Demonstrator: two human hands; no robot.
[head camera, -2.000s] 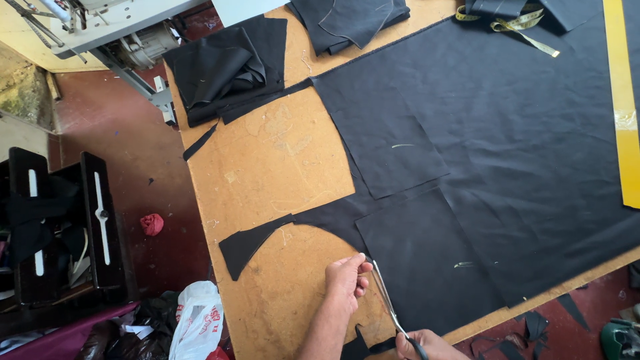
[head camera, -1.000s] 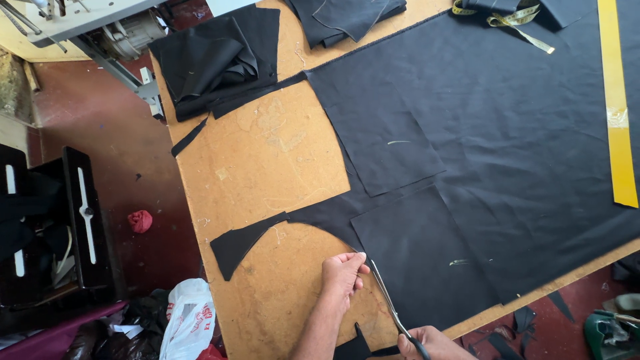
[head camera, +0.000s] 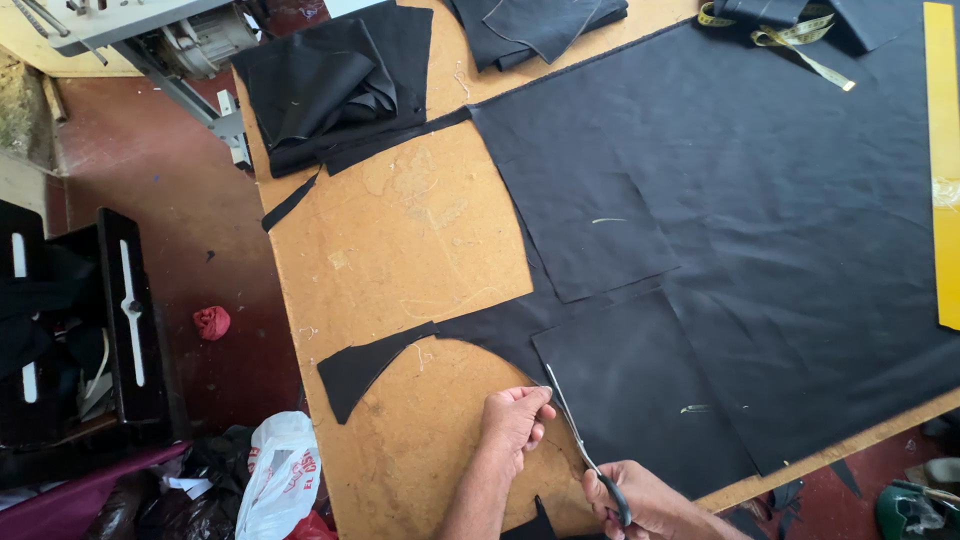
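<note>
A large sheet of black fabric (head camera: 795, 202) lies over the wooden table top, with a squarish black piece (head camera: 637, 375) on it near my hands. My right hand (head camera: 630, 499) grips fabric scissors (head camera: 574, 435) by their dark handle, and the blades point up and left along that piece's left edge. Beside the blade tips, my left hand (head camera: 521, 420) pinches the edge of the black cloth between thumb and fingers. A narrow curved black offcut (head camera: 375, 367) lies to the left of my left hand. Another black scrap (head camera: 532, 529) sits at the bottom, between my forearms.
Folded black fabric (head camera: 330, 90) is stacked at the table's upper left, and a second pile (head camera: 540, 30) at the top. A yellow tape measure (head camera: 802, 37) and a yellow ruler (head camera: 946, 165) lie right. Part of a sewing machine table (head camera: 112, 19), black drawers (head camera: 127, 307) and a plastic bag (head camera: 281, 472) stand left.
</note>
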